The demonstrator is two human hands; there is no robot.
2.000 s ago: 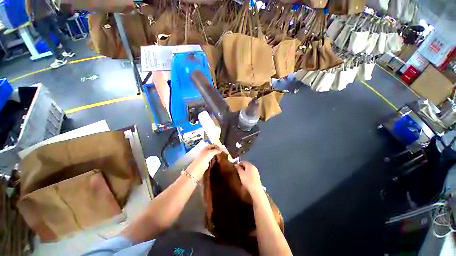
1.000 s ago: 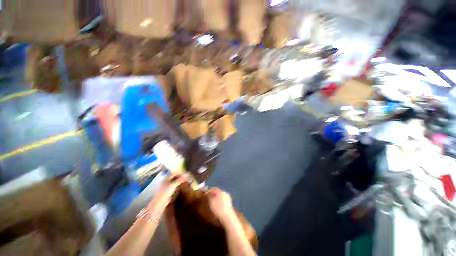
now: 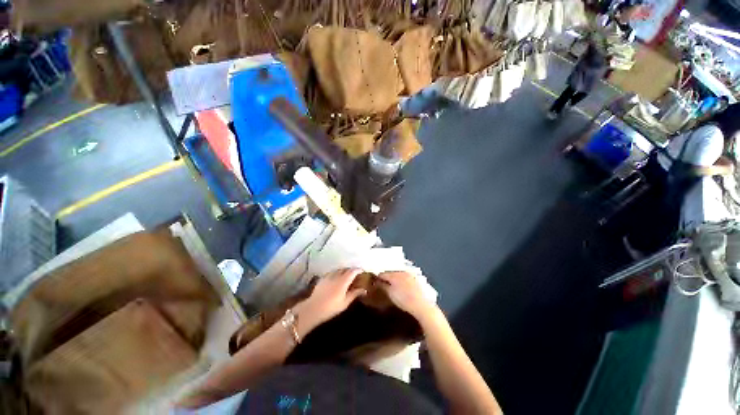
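The brown bag body [image 3: 324,336] is open-topped and dark inside, close to my body. My left hand [image 3: 337,293] and my right hand [image 3: 402,292] hold its rim side by side. The bag lies over a loose stack of white backing sheets [image 3: 312,255]. The blue arm press [image 3: 264,121] stands beyond, with its grey round press head [image 3: 385,162] and the white lower arm with yellowish tape [image 3: 318,193]. The bag rim is apart from the lower arm, nearer to me.
At left, a bag pile [image 3: 114,308] lies on a pale side board [image 3: 212,280], beside a grey crate [image 3: 28,235]. Finished bags [image 3: 353,69] hang behind the press. One person [image 3: 580,77] walks at the back right; another person [image 3: 702,150] is by the white bench [image 3: 704,340].
Both hands and the bag rim have come away from the lower arm towards my body. The bag has tilted sideways, and the white sheets now show. The camera view has swung right.
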